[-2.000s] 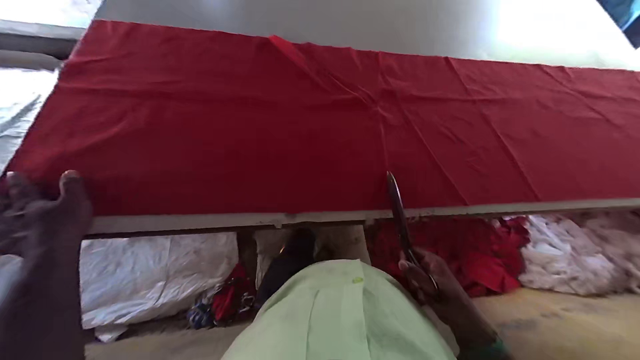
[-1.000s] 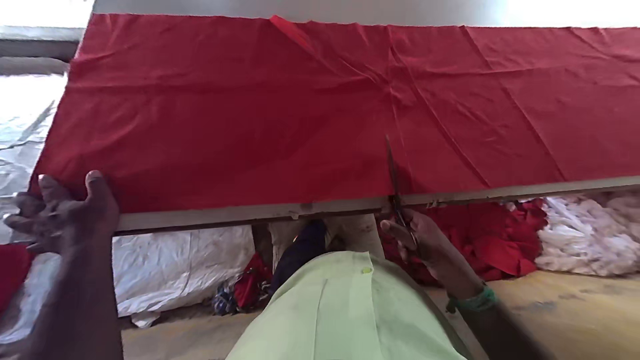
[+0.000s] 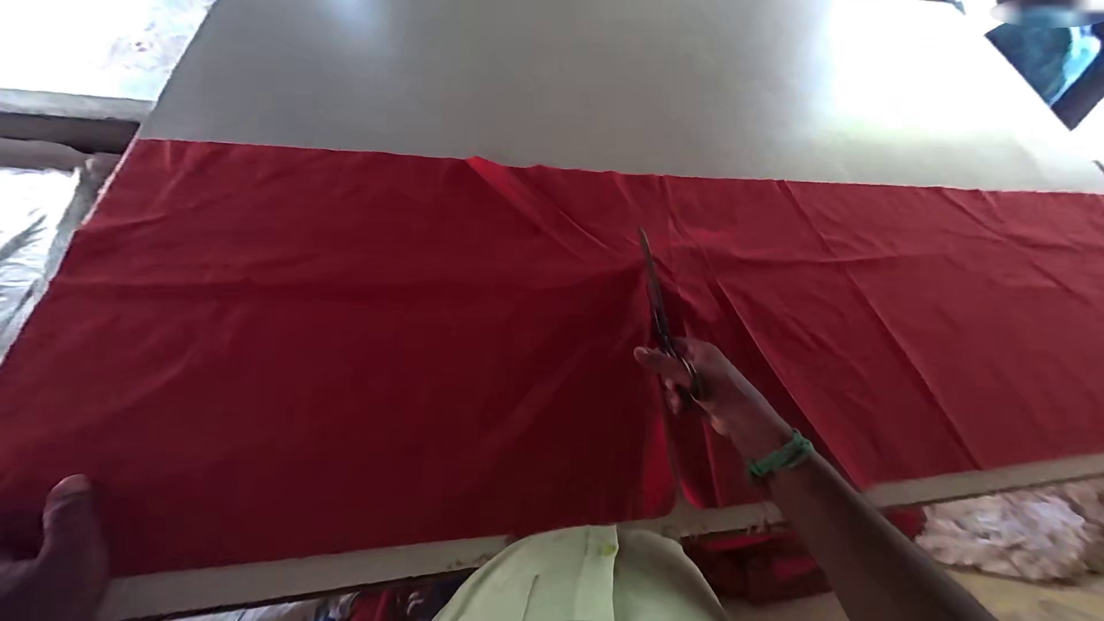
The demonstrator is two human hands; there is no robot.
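A wide piece of red cloth (image 3: 345,362) lies across the near part of a pale table (image 3: 552,86). My right hand (image 3: 711,388), with a green band at the wrist, is shut on dark metal scissors (image 3: 657,302) over the middle of the cloth. The blades point away from me, and a slit in the cloth runs from the table's near edge up toward the scissors. Creases fan out from the blades. At the lower left, my left hand (image 3: 60,552) rests at the near left corner of the cloth, thumb raised, partly out of view; its fingers are hidden.
The table's near edge (image 3: 975,483) runs just in front of my light green shirt (image 3: 586,578). Below it lie a pile of whitish cloth (image 3: 1009,530) and red cloth (image 3: 759,569). Silvery sheeting (image 3: 34,224) is beyond the left edge. A dark object stands at the upper right.
My right hand has moved with the scissors from the near table edge to farther over the cloth. A slit now shows behind them. My left hand stays at the near left corner.
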